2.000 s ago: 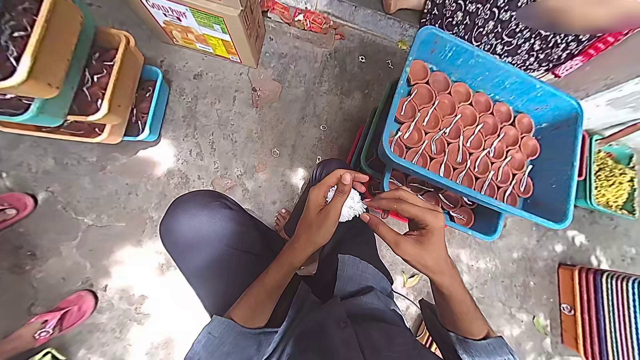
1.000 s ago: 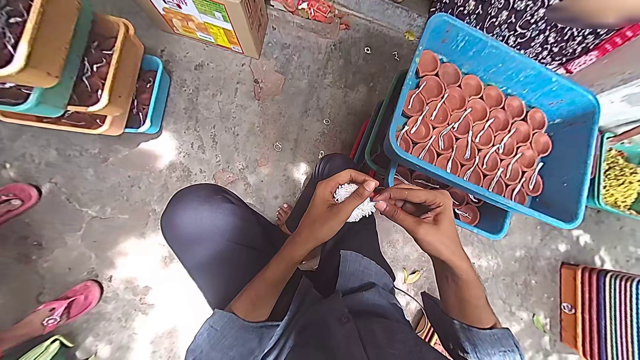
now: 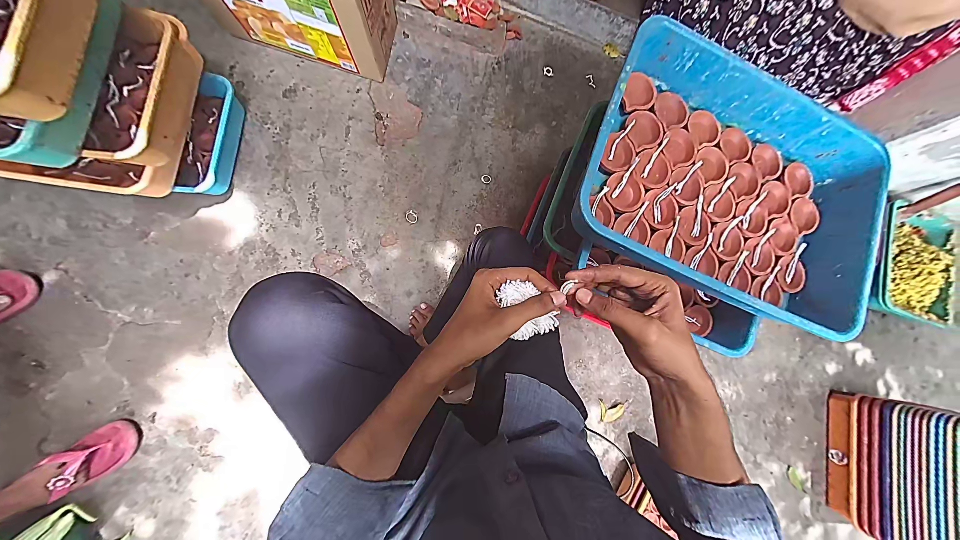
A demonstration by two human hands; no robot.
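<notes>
My left hand (image 3: 499,307) holds a bundle of white cotton wicks (image 3: 529,309) in its palm and fingers. Beside it, my right hand (image 3: 637,307) pinches a small white wick (image 3: 570,286) between thumb and fingers, with the fingertips of both hands nearly meeting. To the right is a blue plastic crate (image 3: 847,247) holding rows of small clay lamps (image 3: 705,127). White wicks lie across many of these lamps; the rows nearest the crate's far left corner have none on them.
More crates sit beneath the blue one. Stacked tubs (image 3: 176,97) of dark items with wicks stand at upper left, near a cardboard box (image 3: 375,37). A person's feet in pink sandals (image 3: 97,450) are at left. A striped item (image 3: 900,457) lies at lower right.
My right hand's fingers have shifted at the left hand's fingertips, and a small white wick now shows between them. The bundle stays in my left hand.
</notes>
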